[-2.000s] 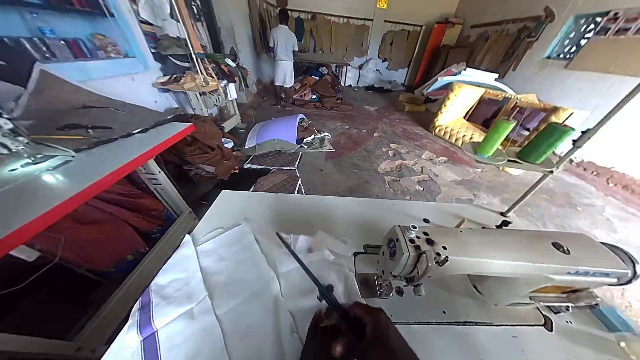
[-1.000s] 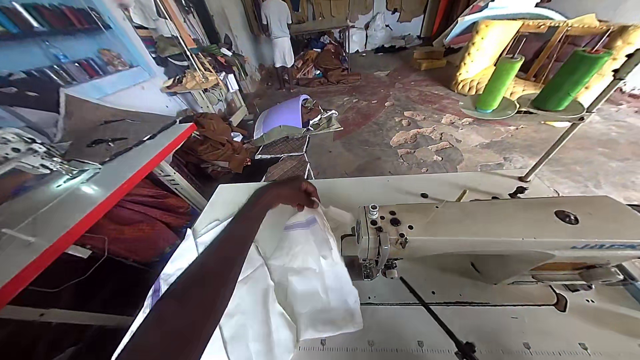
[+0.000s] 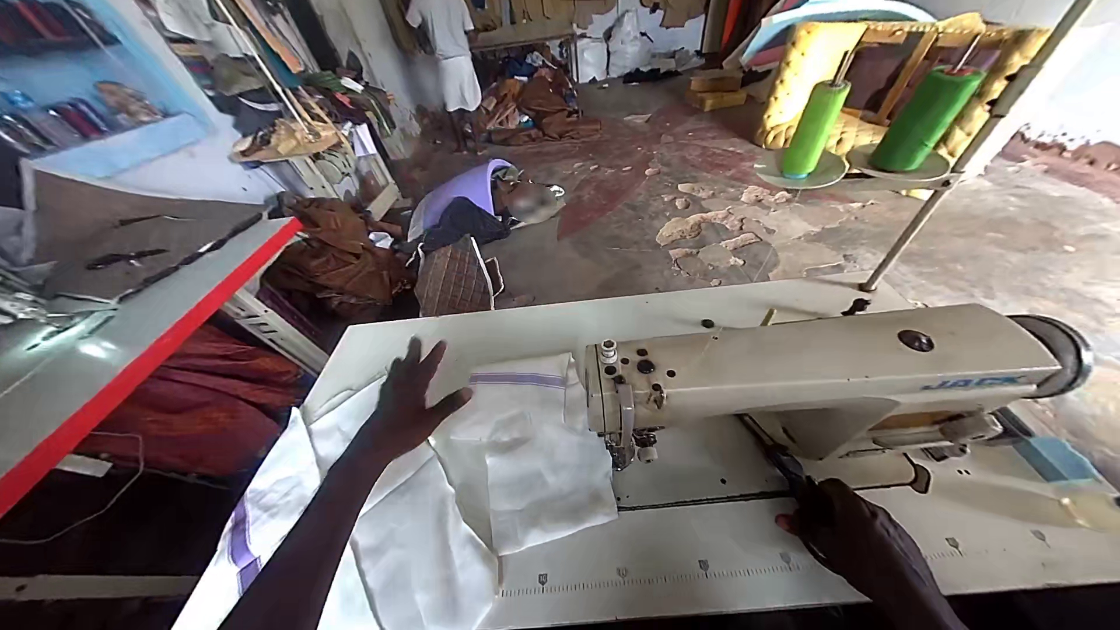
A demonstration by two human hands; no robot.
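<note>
White cloth with purple stripes [image 3: 551, 464] lies over the left part of the sewing machine table [image 3: 560, 328], its edge against the needle end of the Jack sewing machine [image 3: 822, 359]. My left hand [image 3: 416, 398] rests on the cloth left of the machine head, fingers spread, gripping nothing. In my right hand [image 3: 844, 525], at the front of the table, is a pair of dark scissors [image 3: 792, 472]; the fingers are around the handles and the blades point under the machine arm. Whether the blades are apart cannot be told.
Two green thread cones [image 3: 814, 129] stand on a holder behind the machine. A second table with a red edge [image 3: 157, 359] is at the left. Beyond are brown cloth heaps [image 3: 341, 254], a purple-topped bundle [image 3: 464, 192] on the floor and a person [image 3: 446, 61] standing far back.
The right hand has moved right with the scissors, from over the cloth two seconds ago. My left hand has let go of the cloth's far edge and moved left. The striped part now lies flatter.
</note>
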